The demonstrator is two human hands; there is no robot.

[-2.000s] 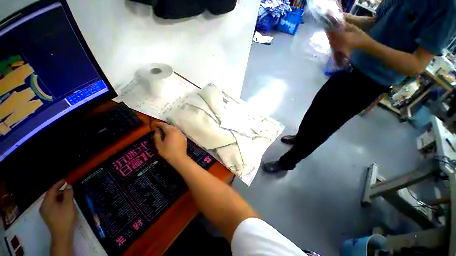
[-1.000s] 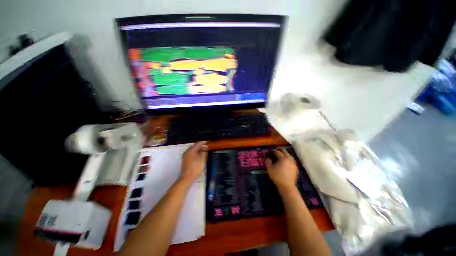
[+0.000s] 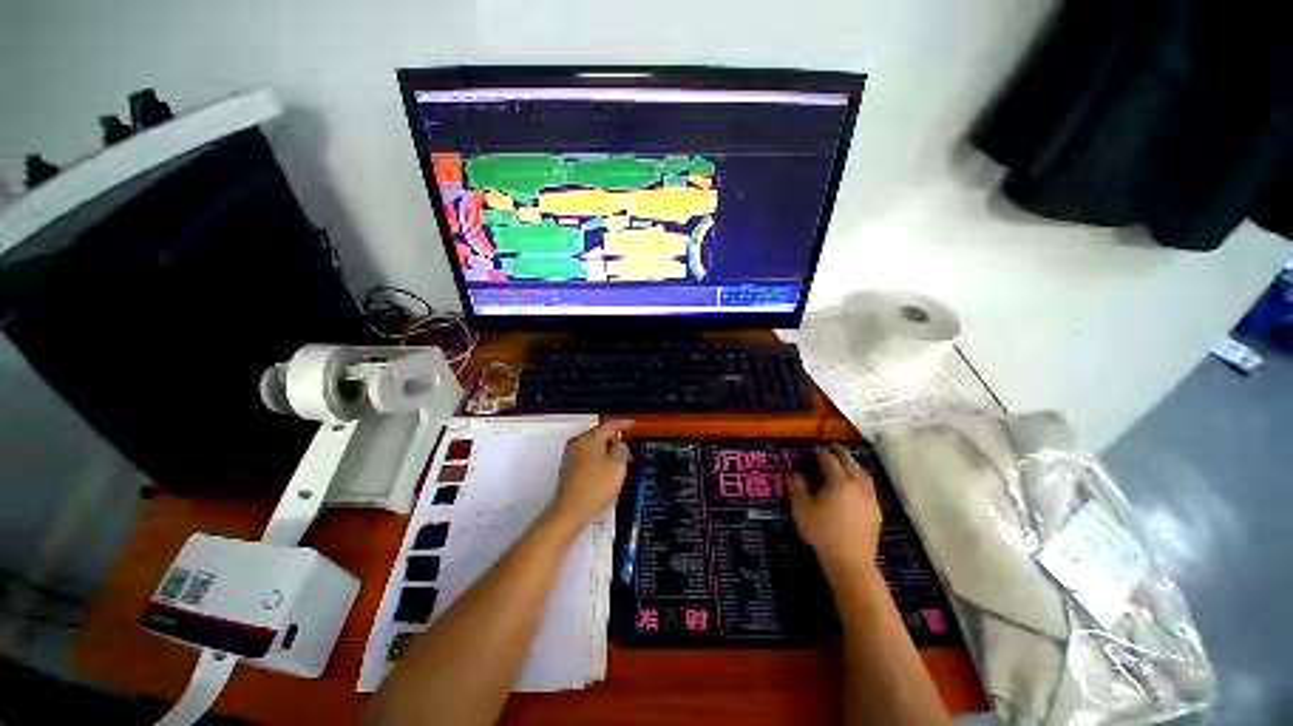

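The monitor (image 3: 638, 199) shows green, yellow and red pattern pieces on a dark screen. My right hand (image 3: 837, 508) rests on the black mouse pad (image 3: 752, 567), curled over a small dark mouse (image 3: 814, 482) that it mostly hides. My left hand (image 3: 593, 471) lies on the upper right edge of the swatch sheets (image 3: 496, 567), fingers curled; whether it holds something small is hard to tell. A blue pen (image 3: 634, 528) lies along the left side of the pad. The black keyboard (image 3: 664, 376) is below the monitor.
A label printer (image 3: 248, 603) and label roll holder (image 3: 372, 426) stand at left, before a black machine (image 3: 170, 298). A white roll (image 3: 902, 329) sits on a written sheet (image 3: 929, 390) at right. A bagged cream garment (image 3: 993, 553) lies by the pad. Dark cloth (image 3: 1134, 128) hangs upper right.
The view has swung from the right-hand floor and a standing person back to the desk and monitor, then steadied. The person is out of view. My hands stay at the pad and sheets.
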